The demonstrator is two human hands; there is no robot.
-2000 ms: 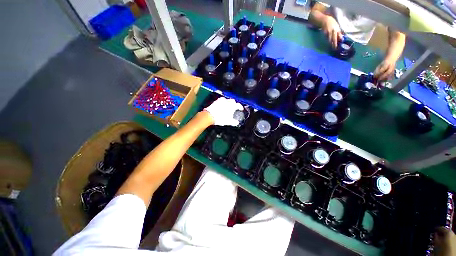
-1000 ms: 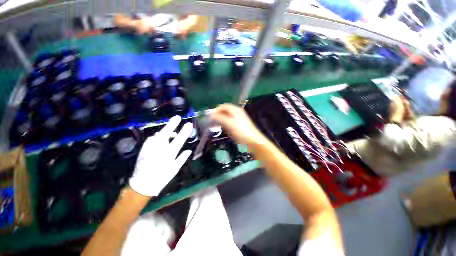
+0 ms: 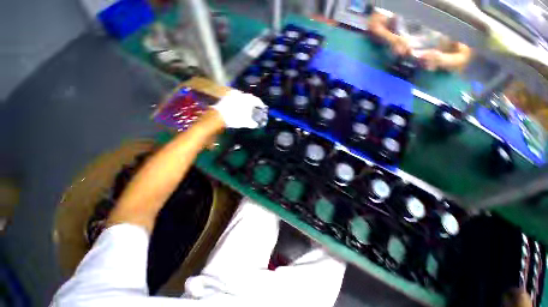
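Observation:
My left hand (image 3: 239,110), in a white glove, is at the left end of the back row of black housings. Its fingers close on a silver disc (image 3: 259,116); blur hides the exact grip. The other housings in this row hold silver discs (image 3: 344,172). The front row of black housings (image 3: 309,204) shows green bench through round holes. My right hand (image 3: 518,298) is blurred and cut off at the lower right edge, beside a long black tray (image 3: 490,258) with red-white wires.
An open carton (image 3: 207,87) of red and blue pieces stands left of my left hand. A large bin (image 3: 66,222) of black parts is below left. Beyond are units with blue cylinders (image 3: 302,99), a blue mat (image 3: 360,75), metal posts and another person's hands (image 3: 429,58).
The view swung right, then back left. My left hand, open one second ago, is now at the row's left end with a disc. My right hand has moved from the housings to the lower right edge.

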